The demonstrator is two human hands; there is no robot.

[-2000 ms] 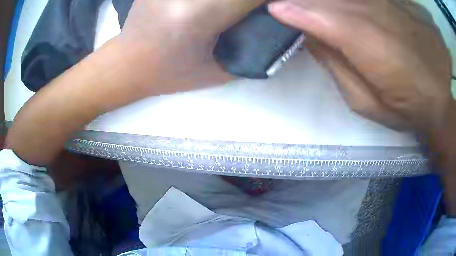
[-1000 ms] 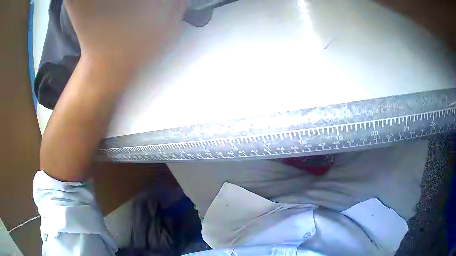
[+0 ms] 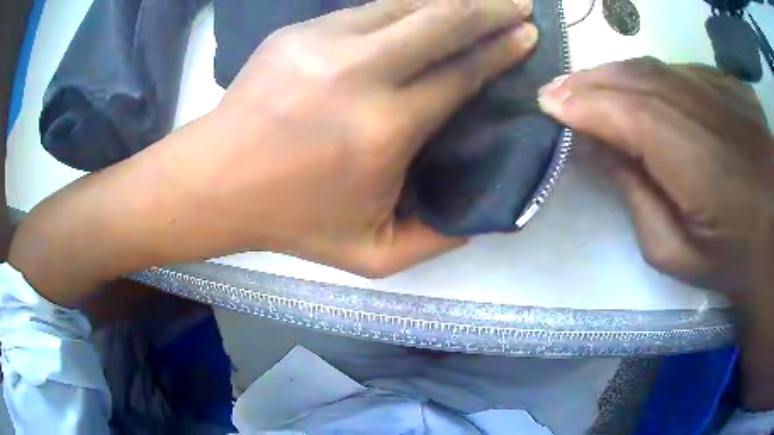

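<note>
A dark grey garment piece (image 3: 484, 174) lies on the white machine bed, with a metal-tooth zipper (image 3: 556, 166) along its right edge, curving down to a pale end piece at the lower corner. My left hand (image 3: 365, 110) holds the cloth, fingers on top and thumb low beside it. My right hand (image 3: 653, 136) has its fingertips on the zipper edge at mid height. More of the garment, with a rounded sleeve-like end (image 3: 85, 119), lies at the upper left. The needle area is not in view.
A silver measuring tape (image 3: 407, 327) runs along the bed's front edge. A dark oval piece (image 3: 622, 15) and a dark grey tab (image 3: 734, 47) are at the upper right. A blue item (image 3: 687, 391) is at the lower right.
One second ago the right hand was not clearly visible and the cloth was mostly out of the picture. Now both hands are on the cloth, with more of the zipper edge showing than two seconds ago.
</note>
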